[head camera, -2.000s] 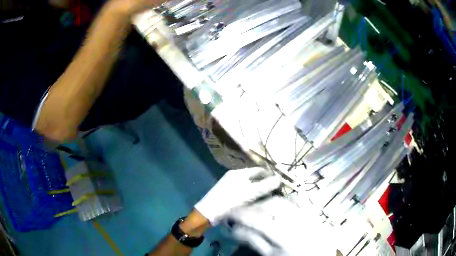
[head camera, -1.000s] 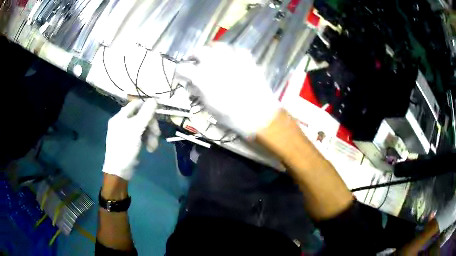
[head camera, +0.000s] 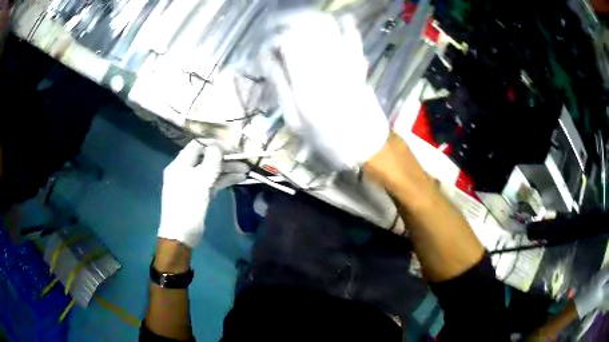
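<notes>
My left hand (head camera: 191, 190), in a white glove, is at the bench's front edge. Its fingers are bent near the end of a short white stick (head camera: 246, 155); whether they grip it is unclear. My right hand (head camera: 332, 90), gloved and blurred, is over the silver-grey metal strips (head camera: 230, 27); its fingers are not distinct and what it holds cannot be told. Thin black lead wires (head camera: 202, 90) lie on the white bench covering between the hands. Another white stick (head camera: 272, 182) lies at the bench edge.
A heap of black parts (head camera: 497, 123) is at the right. Beyond it are a grey-white box (head camera: 524, 187) and a thick black cylinder (head camera: 564, 227) with a cord. Another person's gloved hand (head camera: 593, 295) is at the lower right. Bundled strips (head camera: 81, 266) and a blue crate (head camera: 27, 294) are at the lower left.
The view has swung right along the bench since the earliest frame. Since one second ago, my right hand has moved up over the strips, and my left hand has shifted slightly right.
</notes>
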